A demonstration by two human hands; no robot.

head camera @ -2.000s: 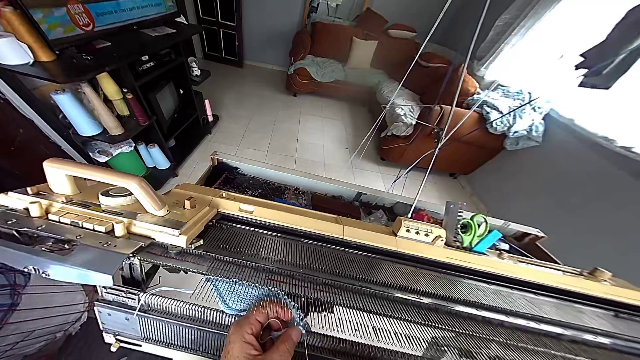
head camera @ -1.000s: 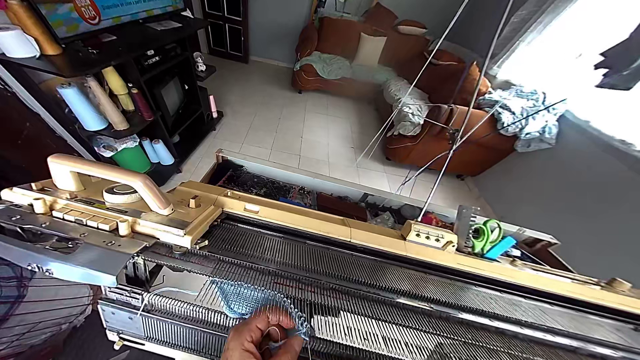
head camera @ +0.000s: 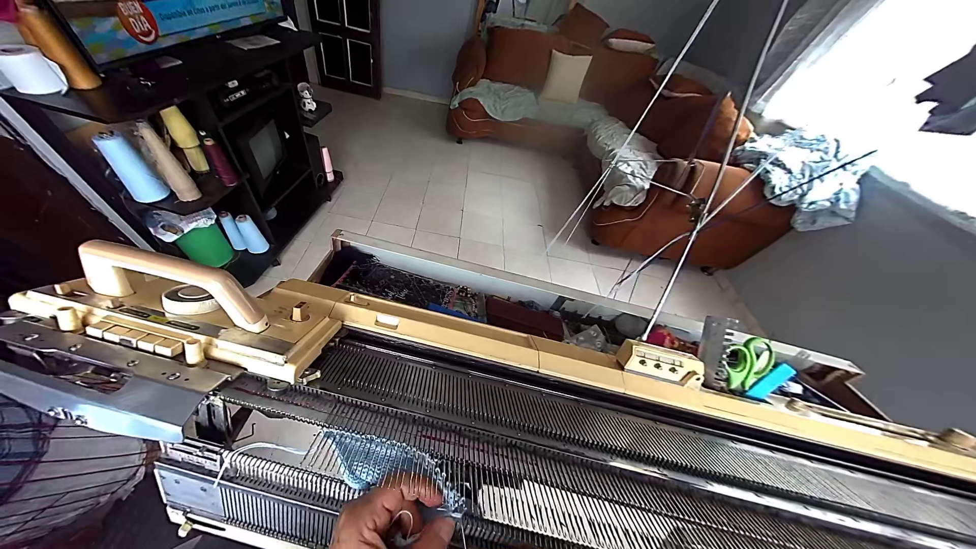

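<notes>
My left hand (head camera: 396,512) comes in at the bottom, with thumb and fingers pinched at the right edge of a light blue knitted fabric (head camera: 374,461). The fabric hangs between the two needle beds of a knitting machine. A thin pale loop of yarn or wire (head camera: 402,520) shows between the fingers; what it belongs to is hidden. The back needle bed (head camera: 457,389) runs off to the right, and the front needle bed (head camera: 267,469) lies lower, partly behind my hand. A cream carriage (head camera: 175,320) with a long handle rests at the left end. My right hand is not in view.
Yarn strands (head camera: 705,202) rise from the tension mast behind the machine. A row counter (head camera: 659,362) and green-handled scissors (head camera: 749,364) are at the back rail. Behind it lies an open box (head camera: 450,255) of oddments. A shelf (head camera: 221,183) with yarn cones is at left, a brown sofa (head camera: 526,65) beyond.
</notes>
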